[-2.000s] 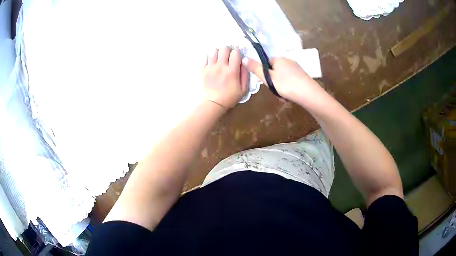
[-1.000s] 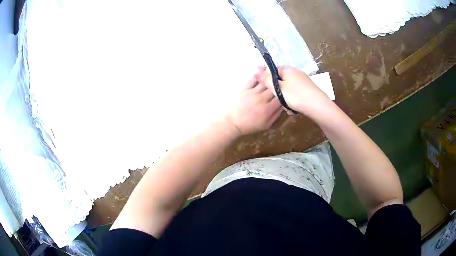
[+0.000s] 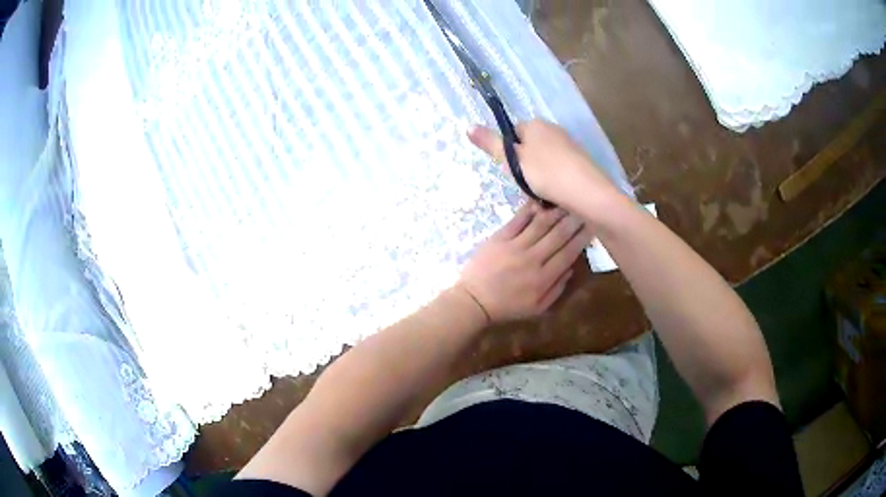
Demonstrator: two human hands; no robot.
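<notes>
White lace fabric point(image 3: 340, 194) with stripes and a floral band lies over the brown table, its scalloped edge towards me. My right hand point(image 3: 554, 170) holds black-handled shears point(image 3: 486, 87) by the handles. Their blades point away from me over the fabric near its right side; whether they are parted I cannot tell. My left hand point(image 3: 529, 267) lies flat, fingers together, on the fabric's near right corner, just below the shears' handles. A small white card point(image 3: 601, 257) shows partly beside its fingers, under my right forearm.
A white stack of cut fabric point(image 3: 777, 58) with a scalloped edge lies at the upper right. A ruler point(image 3: 826, 165) lies near the edge of the brown table point(image 3: 680, 146). A carton point(image 3: 860, 311) stands on the green floor at right. Wound white fabric point(image 3: 39, 243) lies at left.
My left hand has moved right and nearer me, from beside my right hand's fingertips to below the shears' handles. The stripes and floral pattern now show. The cut stack shows more fully.
</notes>
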